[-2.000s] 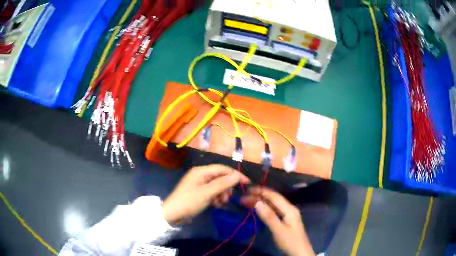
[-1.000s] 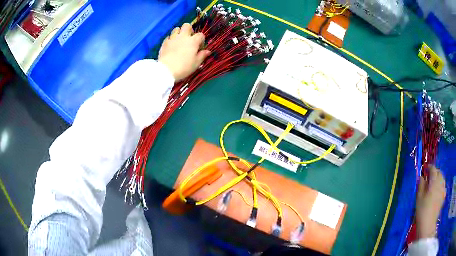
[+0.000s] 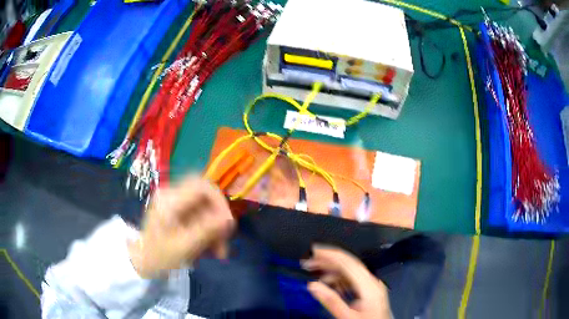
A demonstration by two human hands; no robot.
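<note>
My left hand point(image 3: 187, 227) is motion-blurred at the bench edge, in front of the red harness pile point(image 3: 168, 112); its fingers look curled, and whether it holds a wire cannot be told. My right hand point(image 3: 349, 283) is lower, right of centre, fingers apart, with nothing visible in it. The orange-brown test board point(image 3: 387, 202) lies at the bench edge. Test sockets point(image 3: 335, 204) on yellow leads point(image 3: 265, 163) sit along its front edge; the leftmost is blurred. No harness wire shows at the sockets.
The cream-white tester point(image 3: 340, 37) stands behind the board, with a white label strip point(image 3: 315, 123) before it. A blue bin point(image 3: 93, 81) is on the left. The right blue bin point(image 3: 554, 124) holds a red harness bundle point(image 3: 521, 137). A black cord point(image 3: 430, 59) lies right of the tester.
My left hand has come back from the upper part of the red pile to the bench edge. My right hand has left the right bundle and is now below the board. The view has shifted.
</note>
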